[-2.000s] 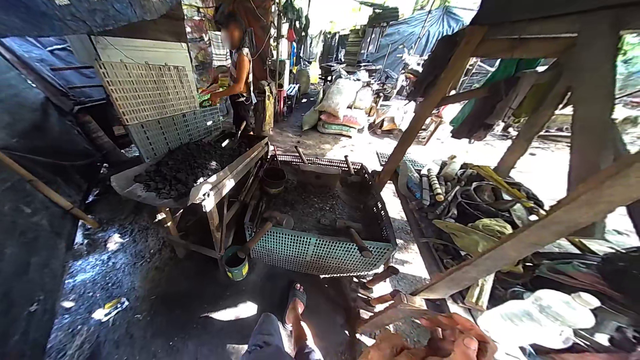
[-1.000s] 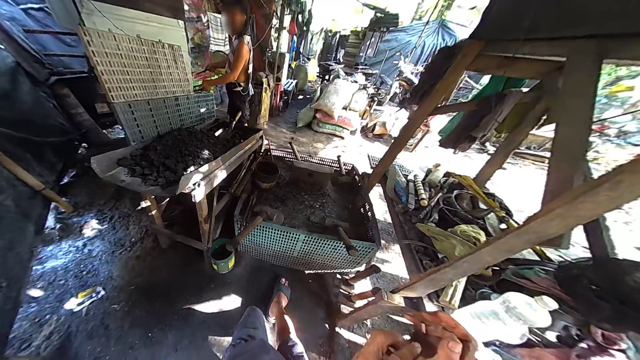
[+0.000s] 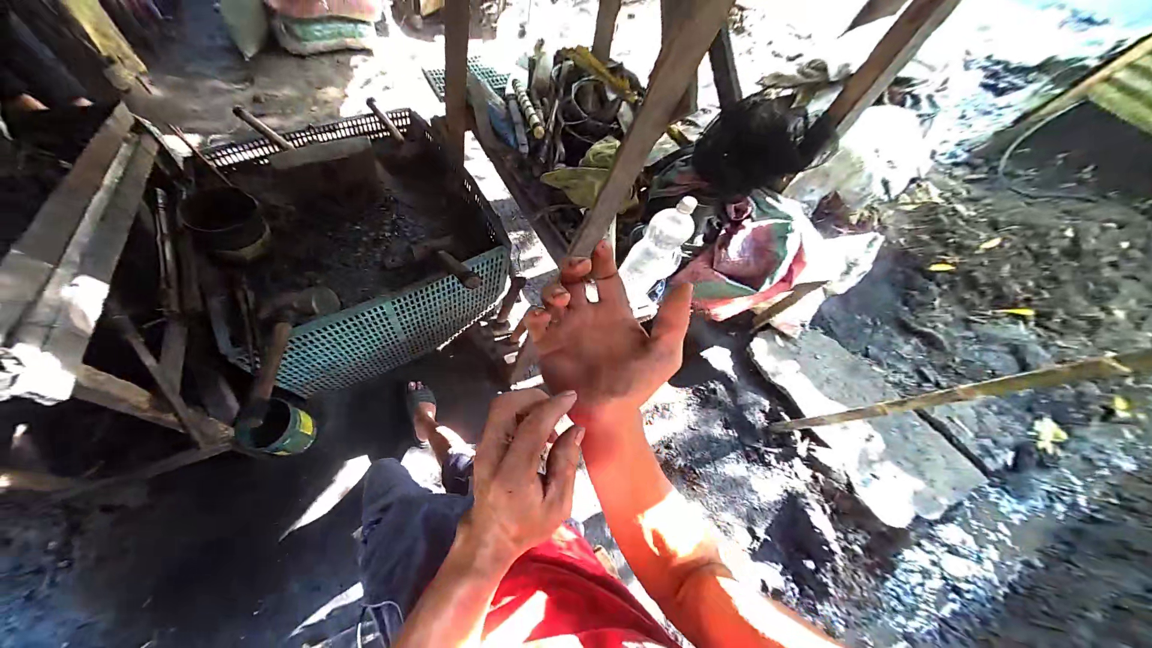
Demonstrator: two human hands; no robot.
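In the head view my right hand (image 3: 605,346) is held up with its palm showing and its fingers spread and slightly bent, holding nothing. Close beside its wrist is my left hand (image 3: 525,466), fingers loosely curled and apart, with nothing seen in it. A clear plastic bottle (image 3: 661,245) lies just behind my right hand. Left of both hands stands a bin of green perforated plastic panels (image 3: 391,319) with dark material inside. A hammer (image 3: 279,342) rests over its near left corner, its handle pointing down toward a small green can (image 3: 281,430).
A slanting wooden post (image 3: 652,117) rises behind my right hand. A wooden stand (image 3: 76,243) is at the left. Beyond the bottle lie a red and white sack (image 3: 756,252) and mixed scrap. A bamboo pole (image 3: 981,389) crosses the right side above a flat slab (image 3: 864,423).
The view has turned down and to the right. Both hands, low in the earlier frames and close together, are now raised further into view, and the right palm is spread.
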